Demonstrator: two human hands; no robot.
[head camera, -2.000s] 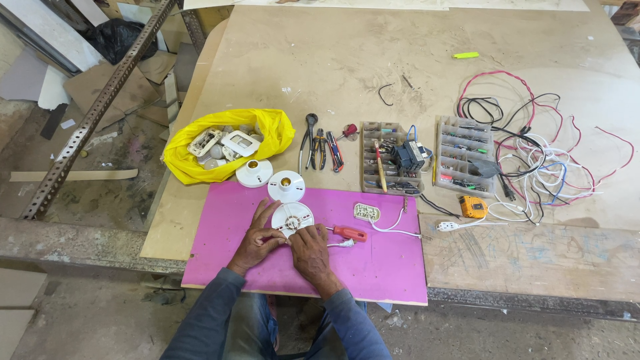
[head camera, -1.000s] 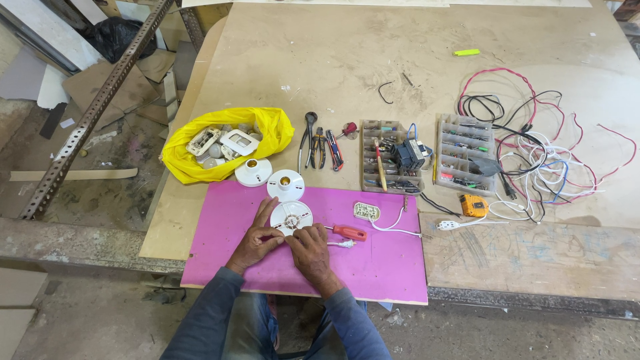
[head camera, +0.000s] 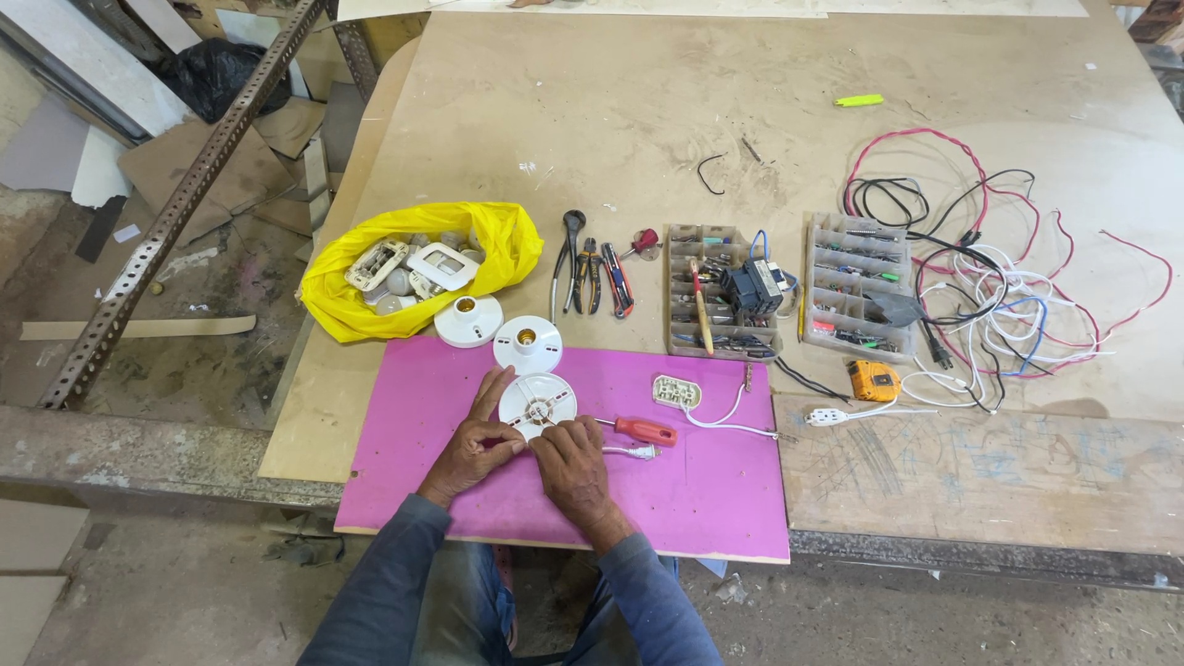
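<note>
A round white lamp holder (head camera: 537, 400), its wiring side facing up, lies on the pink board (head camera: 703, 490). At its lower left edge, my left hand (head camera: 474, 453) has thumb and index finger pinched close together. My right hand (head camera: 573, 470) touches the lower right edge with bent fingers; whatever small thing lies between the fingertips is hidden. Right of this hand are a red-handled screwdriver (head camera: 646, 431) and a white plug (head camera: 642, 451) on a cord. Two more white lamp holders, one just above (head camera: 527, 359) and one further left (head camera: 468, 334), have their sockets facing up.
Behind the board are a yellow bag (head camera: 370, 314) of fittings and bulbs, pliers (head camera: 588, 277), a utility knife (head camera: 617, 282) and two compartment boxes (head camera: 683, 344) (head camera: 856, 227). A white outlet (head camera: 677, 391) with cord lies right, near an orange tape measure (head camera: 873, 380) and tangled wires (head camera: 999, 287).
</note>
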